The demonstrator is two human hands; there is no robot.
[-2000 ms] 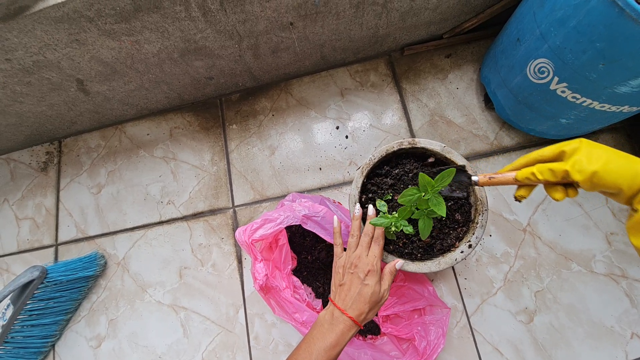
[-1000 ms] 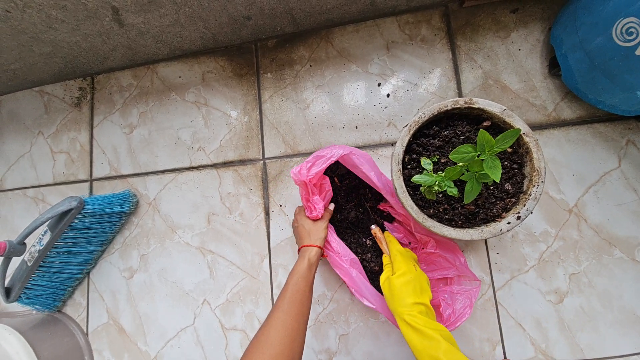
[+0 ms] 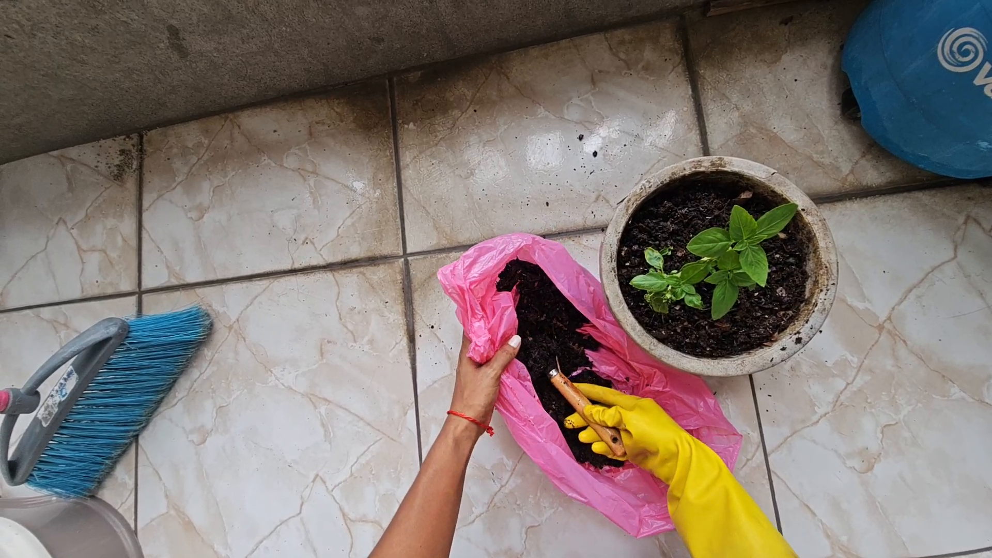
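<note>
My left hand (image 3: 482,380), bare with a red string at the wrist, grips the left rim of a pink plastic bag (image 3: 535,434). Dark potting soil (image 3: 546,318) fills the opening of the bag. In a yellow rubber glove, my right hand (image 3: 628,426) holds the wooden handle of a small garden tool (image 3: 587,411) over the soil; the tool's head is hidden in the soil. Touching or very near the bag's upper right side stands a round stone-like pot (image 3: 823,271) with soil and green leafy plants (image 3: 728,252).
A broom head with blue bristles (image 3: 128,395) lies at the left, above a translucent container (image 3: 74,523) at the bottom corner. A blue plastic container (image 3: 918,93) stands at the upper right. A concrete wall (image 3: 232,54) borders the tiled floor (image 3: 271,403).
The gloved right hand and tool have moved from the pot to the bag. My left hand went from beside the plants to the bag's left rim. The view has shifted.
</note>
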